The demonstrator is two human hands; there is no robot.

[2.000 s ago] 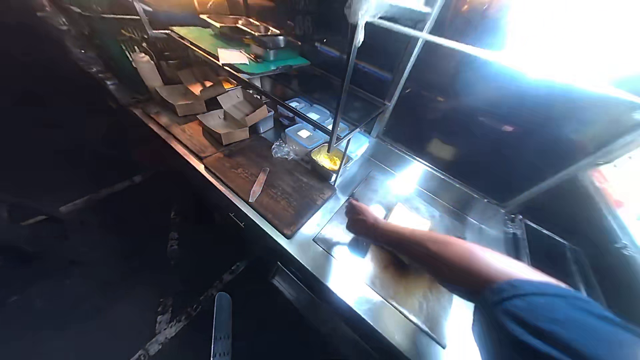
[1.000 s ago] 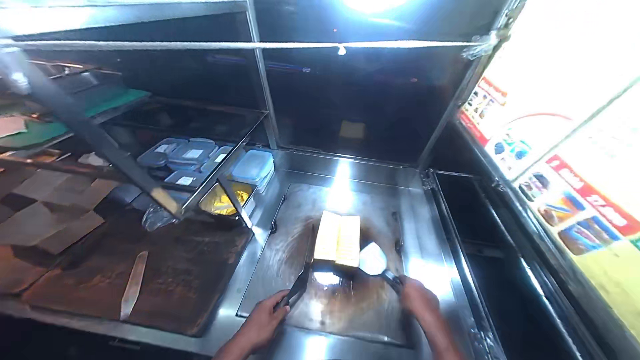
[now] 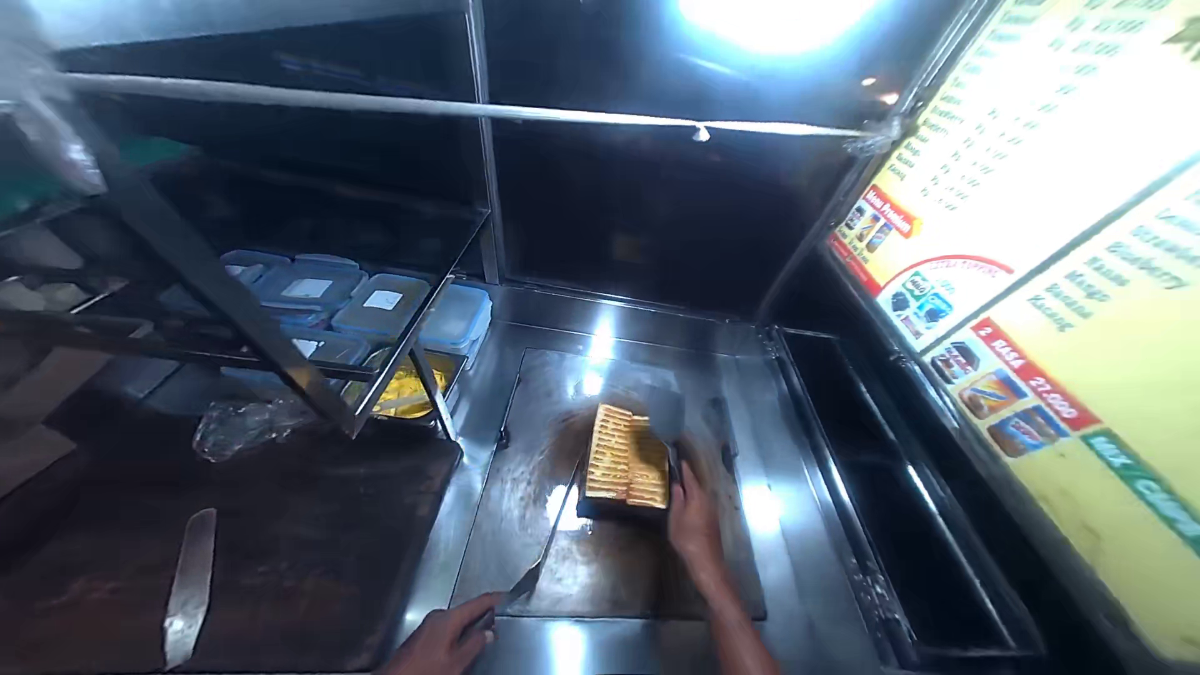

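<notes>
Two pieces of ridged, browned toast [image 3: 626,457] lie side by side over the flat metal griddle [image 3: 525,441]. My right hand [image 3: 695,516] grips the dark handle of a spatula [image 3: 667,412], whose dark blade is raised at the upper right edge of the toast. Below and left of the toast, my left hand [image 3: 448,637] holds a second utensil by its black handle [image 3: 518,591]; its thin metal part reaches up toward the toast's left side. Something dark shows under the toast's near edge, and I cannot tell what it is.
A dark wooden board [image 3: 309,553] at left bears a metal spreader [image 3: 190,586] and a crumpled plastic bag [image 3: 246,427]. Lidded containers [image 3: 380,305] and a metal pan [image 3: 405,394] of yellow food stand under a metal-framed shelf. A dark trough [image 3: 867,469] runs along the right.
The toast now shows browned ridges where a pale yellow face showed a second ago. My right hand's spatula has moved up beside the toast's upper right. The view has swung right since two seconds ago.
</notes>
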